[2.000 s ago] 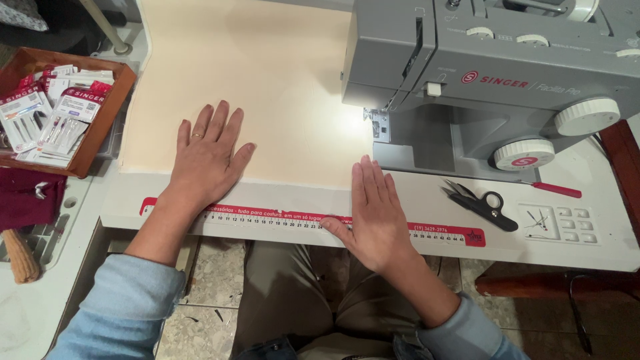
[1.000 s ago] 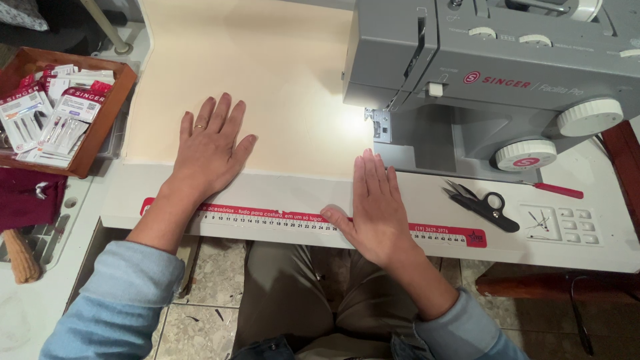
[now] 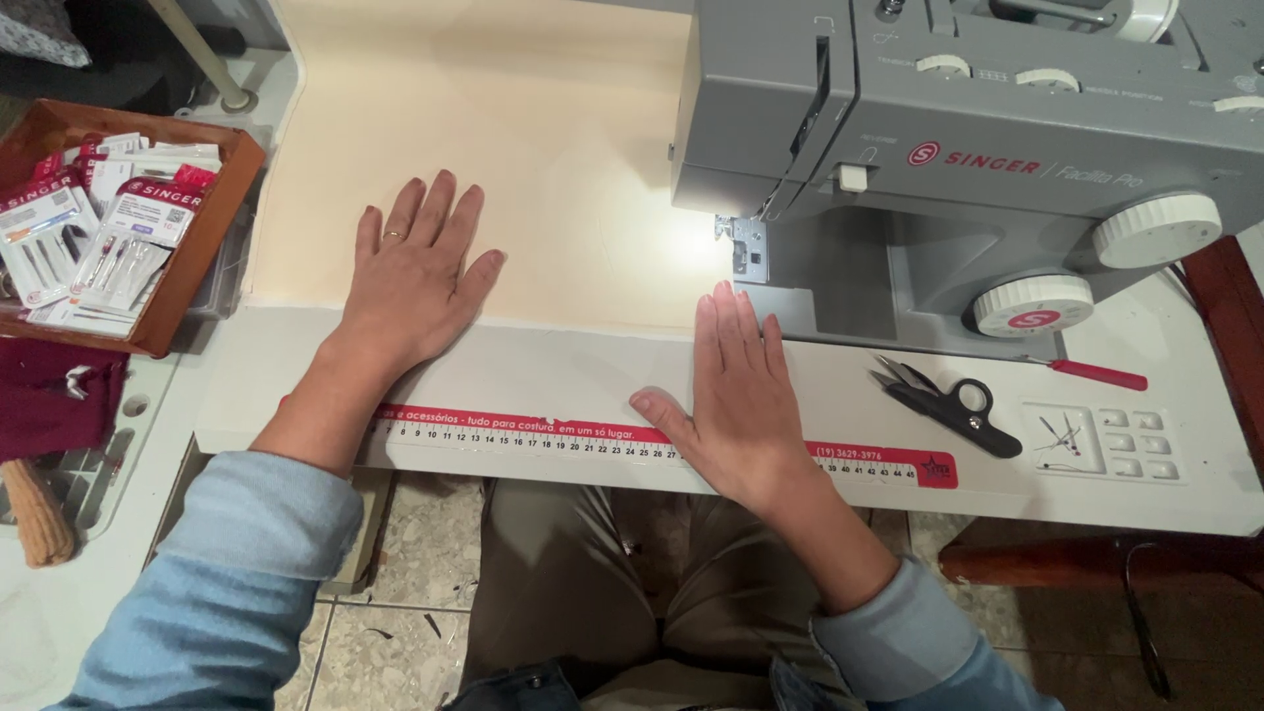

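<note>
My left hand lies flat, palm down and fingers spread, on a cream sheet that looks like fabric or paper. A ring is on one finger. My right hand rests palm down on the white table front, its fingertips just below the presser foot area of a grey Singer sewing machine. Neither hand holds anything. A red and white ruler strip runs along the table's front edge, partly covered by my right hand and left forearm. The machine's lamp lights the sheet near the needle.
Thread snips and a red-handled seam ripper lie right of my right hand, beside a small moulded tray with pins or needles. At left stand a wooden box of needle packets, dark red cloth and a tan tufted object.
</note>
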